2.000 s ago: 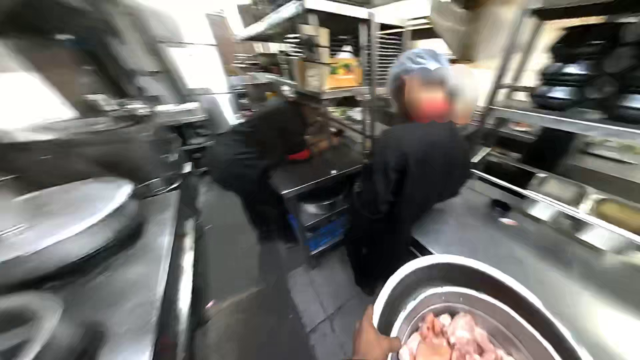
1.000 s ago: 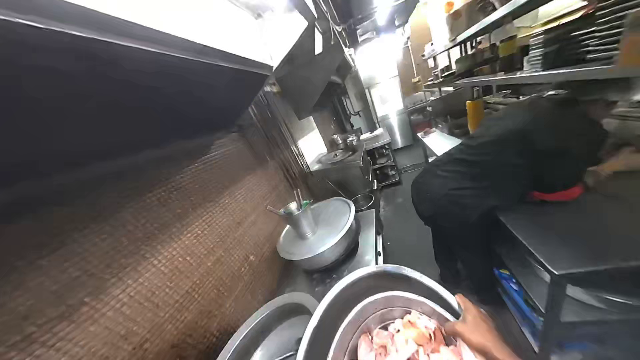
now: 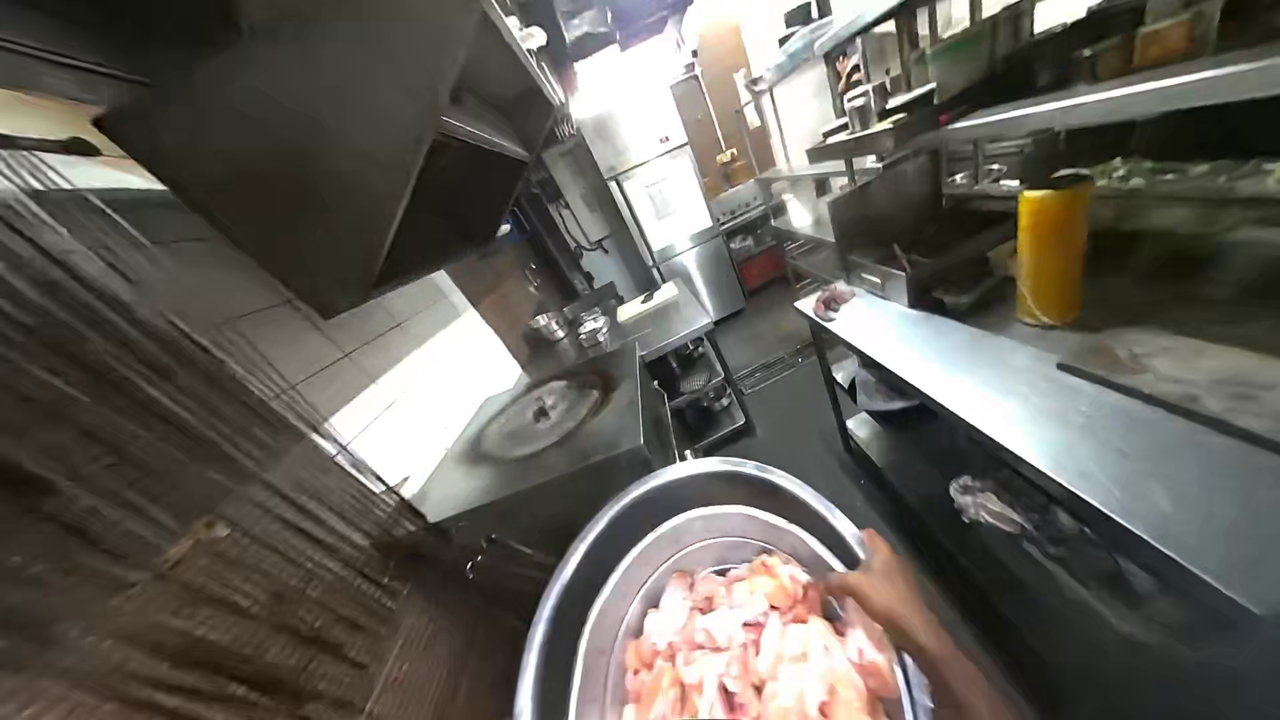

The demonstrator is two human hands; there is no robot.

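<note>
A large round metal basin (image 3: 556,585) is carried low in front of me, with a second metal bowl (image 3: 612,608) nested inside it. Pieces of raw meat (image 3: 740,640), pink and pale, fill the inner bowl. One hand grips the right side of the bowls, thumb over the rim and touching near the meat; by its side I take it for my right hand (image 3: 885,590). My left hand does not show in the frame.
Left stands a steel counter with a round lid (image 3: 540,418) on it, beneath a dark extractor hood (image 3: 330,130). Along the right runs a steel worktable (image 3: 1010,400) with a yellow cylindrical container (image 3: 1052,250) behind it. A floor drain (image 3: 775,368) and refrigerator (image 3: 665,210) lie ahead.
The view has swung and moved on along the aisle. The two people in dark clothing seen earlier are out of view. The nested bowls of meat stay in my hand.
</note>
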